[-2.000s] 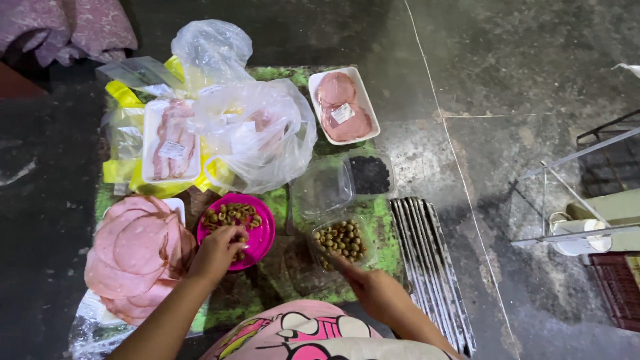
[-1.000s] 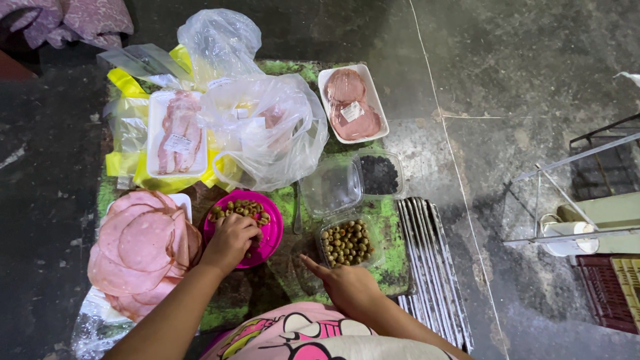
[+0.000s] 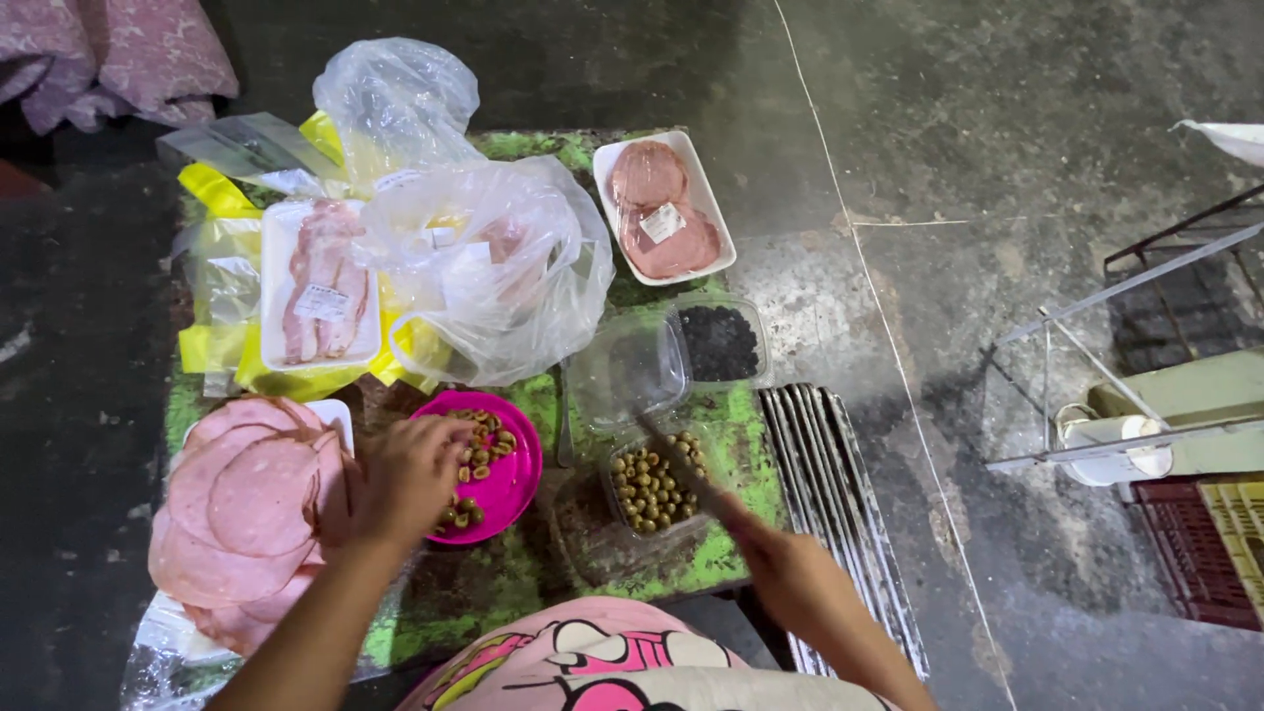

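My left hand (image 3: 415,474) reaches over the left side of a pink plastic plate (image 3: 520,472), its fingers bent at the cut green olives (image 3: 484,444); whether it holds one is hidden. My right hand (image 3: 780,558) grips a knife (image 3: 691,479), whose dark blade points up and left over a clear container of whole green olives (image 3: 652,494). Just behind that container, an open clear lid (image 3: 632,365) adjoins a tub of dark chopped pieces (image 3: 719,343). Sliced ham (image 3: 247,494) lies piled left of the plate.
Packed bacon (image 3: 326,286), plastic bags (image 3: 504,267) and a tray of round meat slices (image 3: 667,212) lie at the back of the green table (image 3: 583,148). Ridged metal trays (image 3: 829,494) stand at its right. A metal rack (image 3: 1126,395) and crates (image 3: 1185,553) are farther right.
My right hand has moved right, away from the plate, and the knife now shows clearly over the whole olives. My left hand stays at the pink plate.
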